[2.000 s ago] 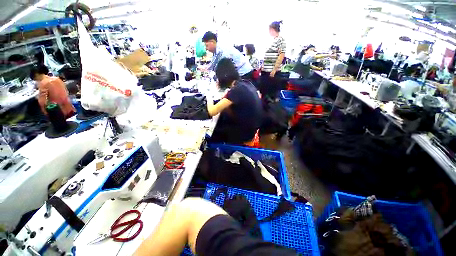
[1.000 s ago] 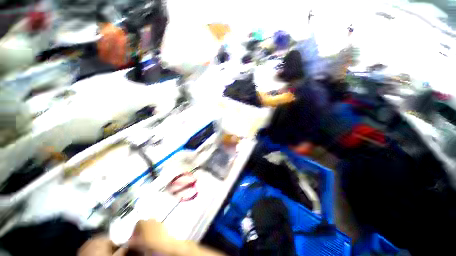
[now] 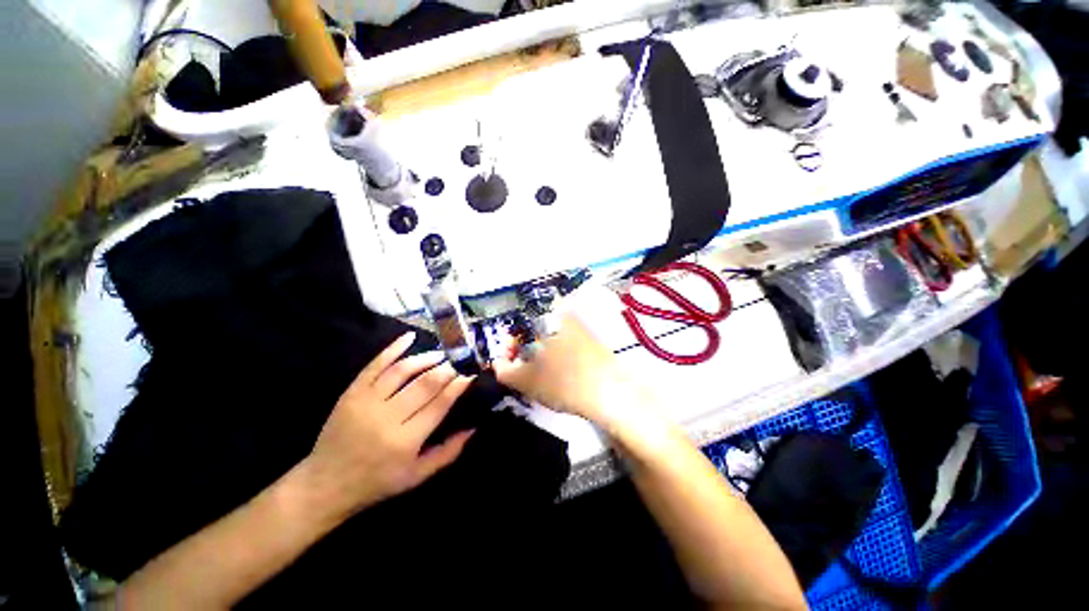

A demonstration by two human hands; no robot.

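A black garment piece (image 3: pixel 239 358) lies over the left of the white table and down to the lap. Its right part reaches under the needle area (image 3: pixel 502 340) of the white sewing machine (image 3: pixel 537 155). My left hand (image 3: pixel 388 430) lies flat on the cloth, fingers spread, fingertips just left of the needle area. My right hand (image 3: pixel 567 370) is at the right side of the needle area, fingers bent and close together at the cloth's edge; its fingertips are partly hidden, so a grip is unclear. A shiny curved guard (image 3: pixel 449 322) stands between the hands.
Red-handled scissors (image 3: pixel 678 313) lie right of my right hand. Farther right are a clear plastic packet (image 3: pixel 854 298) and red and orange-yellow handles (image 3: pixel 937 248). A black strip (image 3: pixel 690 155) hangs over the machine head. Blue baskets (image 3: pixel 1015 442) with black pieces stand below the table's right edge.
The view has swung down and closer onto the machine. Both hands and the black cloth now show at the needle area; earlier a forearm reached over the table's right edge.
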